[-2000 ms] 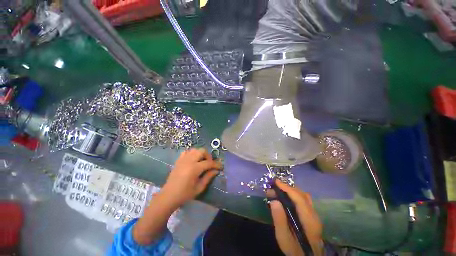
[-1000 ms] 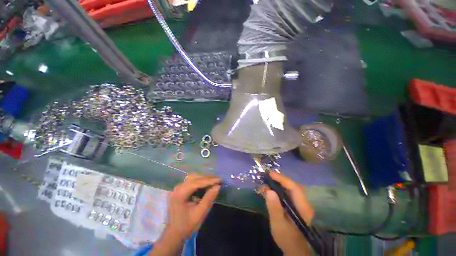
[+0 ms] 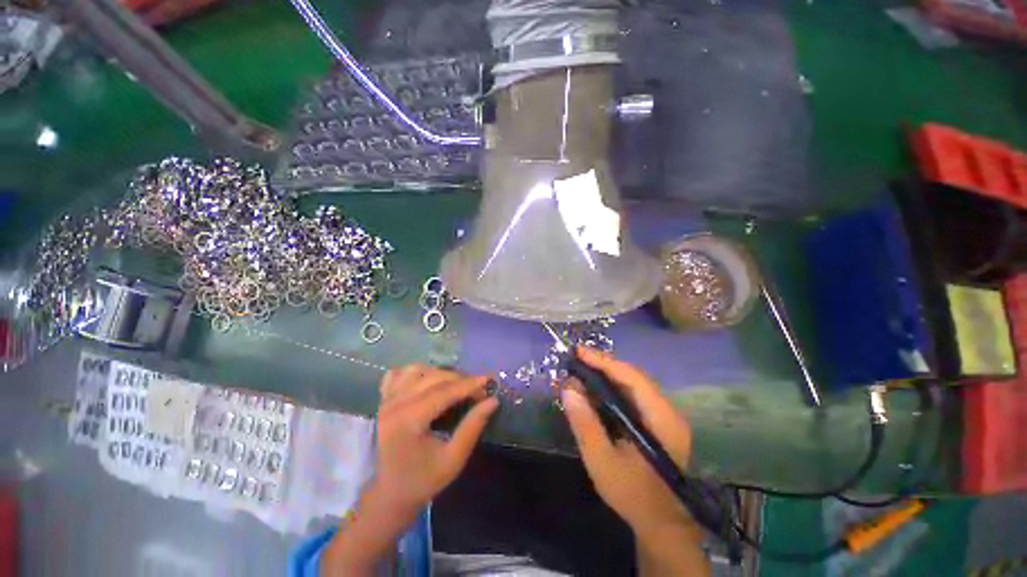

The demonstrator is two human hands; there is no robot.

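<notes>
My right hand (image 3: 626,434) holds the black soldering iron (image 3: 642,434), its thin tip at the tiny silver components (image 3: 554,363) on the purple mat (image 3: 687,358). My left hand (image 3: 434,426) is left of the mat, thumb and forefinger pinched around a small dark-looking ring part (image 3: 491,387), mostly hidden by the fingertips. The solder wire (image 3: 315,347) runs from the spool (image 3: 135,312) to my left hand. A few loose rings (image 3: 435,320) lie beside the mat.
The fume hood (image 3: 552,254) stands just beyond my hands. A tip cleaner pot (image 3: 738,282) and slim silver stick (image 3: 792,342) are right. The ring pile (image 3: 242,242) and white parts sheet (image 3: 304,473) are left. The soldering station (image 3: 873,299) is far right.
The view has shifted, so bench items appear higher and further left. My left hand has moved from beside the loose rings to nearer the front edge. My right hand still holds the iron at the components.
</notes>
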